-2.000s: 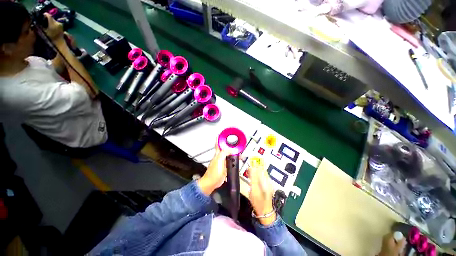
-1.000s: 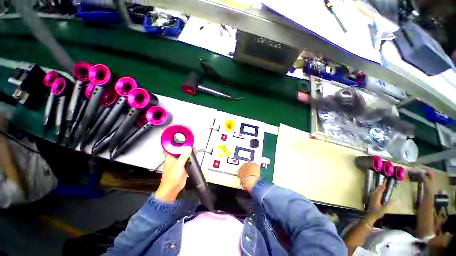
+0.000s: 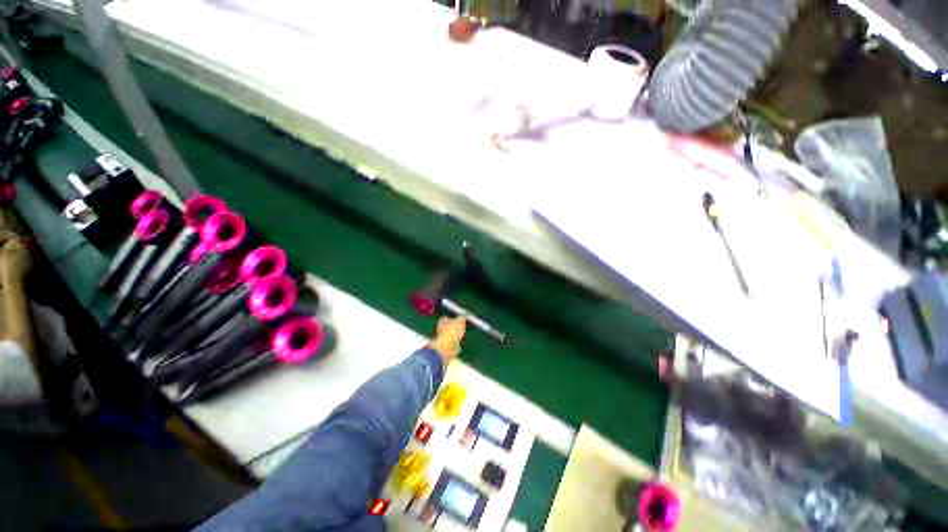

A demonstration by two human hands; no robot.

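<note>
My left hand reaches over the test panel's upper left side to the green belt. Its fingers are beside a small tool with a pink end and thin metal shaft; I cannot tell if they touch or grip it. The white test panel has yellow discs, red switches and displays; my sleeve covers its left edge. A hair dryer's pink head shows at the bottom edge over the beige board, its handle cut off. My right hand is not in view.
Several dryers with pink heads lie on the white bench left of the panel. A cluttered white shelf overhangs the green belt. A box of clear plastic-wrapped parts is at lower right. Part of a person is at the left edge.
My left hand has left the dryer it held and extends forward to the belt. My right hand has gone out of view. The view has shifted, showing more shelf; a pink head now shows at the bottom.
</note>
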